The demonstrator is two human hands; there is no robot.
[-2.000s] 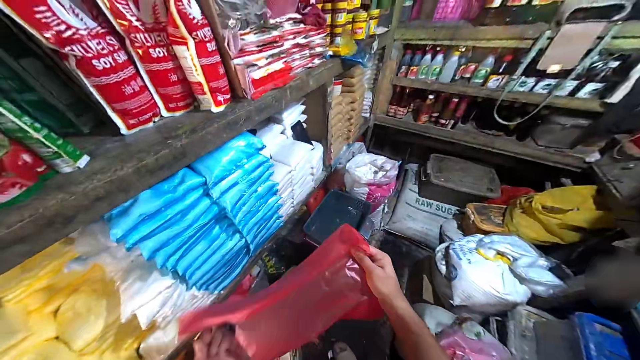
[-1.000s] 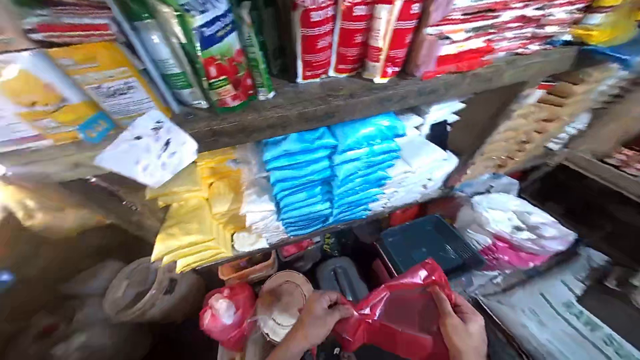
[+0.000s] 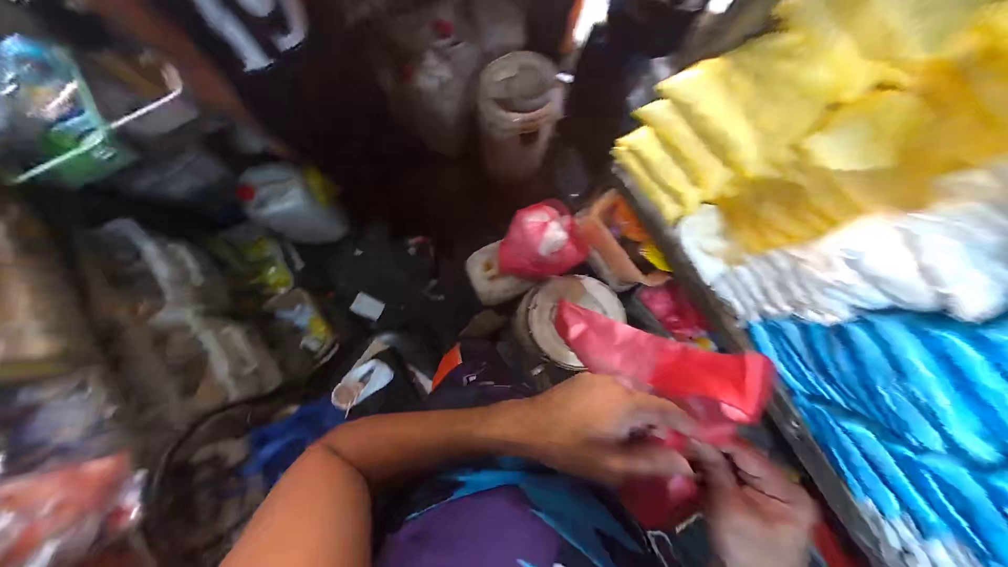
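Note:
A red translucent plastic bag (image 3: 669,354) is gathered between both hands, low and right of the middle. My left hand (image 3: 606,429) reaches in from the left and grips the bag near its bunched part; motion blurs its fingers. Close on its right, my right hand (image 3: 752,488) holds the bag too, with fingertips near the left ones. The bag's flat end points up and left, over a round whitish tub (image 3: 543,315). Beyond the tub lies a filled, closed red plastic bag (image 3: 543,239) with something white inside.
At right a wooden shelf edge (image 3: 717,315) carries yellow packs (image 3: 732,134), white packs (image 3: 890,264) and blue packs (image 3: 906,394). A whitish bucket (image 3: 520,110) stands at the back. A plastic jug (image 3: 291,201) with a red cap lies left.
The view has swung strongly, with the yellow packs now upper right. The red bag was spread between both hands one second ago; now it is bunched between them, the hands closer together.

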